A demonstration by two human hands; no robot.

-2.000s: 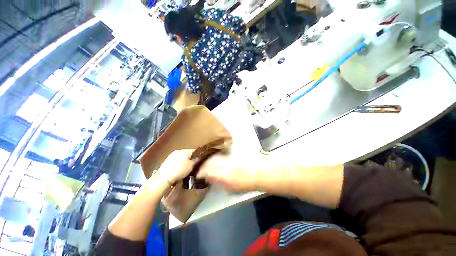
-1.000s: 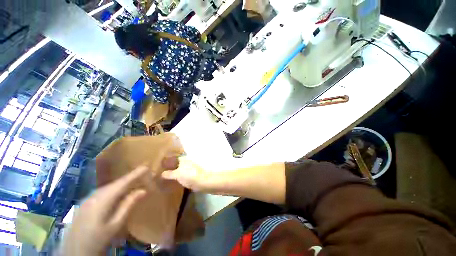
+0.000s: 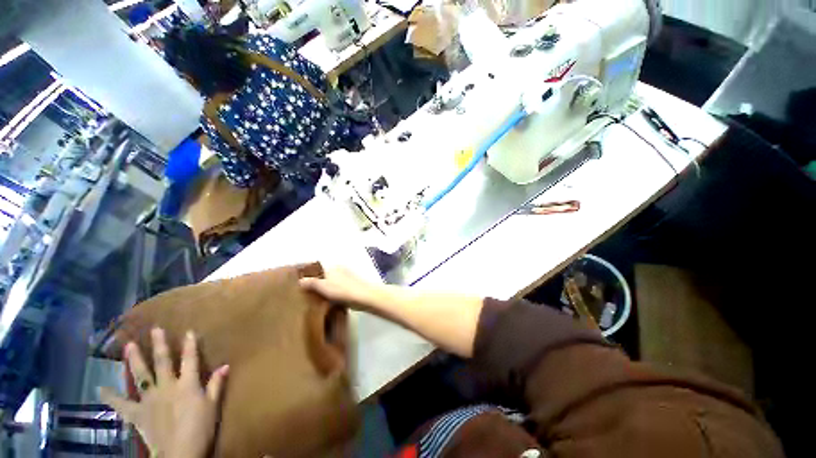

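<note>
A brown tote bag [image 3: 259, 358] lies over the left end of the white table and hangs past its front edge. My right hand [image 3: 333, 286] grips the bag's upper right corner. A dark opening or fold shows just below that hand. My left hand [image 3: 179, 402] is spread, with fingers apart, against the bag's left side; a ring shows on one finger. The white sewing machine [image 3: 465, 116] stands to the right of the bag, its needle end apart from the bag.
Orange-handled snips [image 3: 556, 207] lie on the white table [image 3: 626, 179]. A white-rimmed scrap bucket [image 3: 626, 300] is below the table edge. A person in dotted blue [image 3: 268, 112] sits beyond the table, near brown pieces [image 3: 219, 210].
The bag has been opened out flatter and wider across the table's left end. My left hand has come down onto its left side. The view has shifted, so the machine sits further left.
</note>
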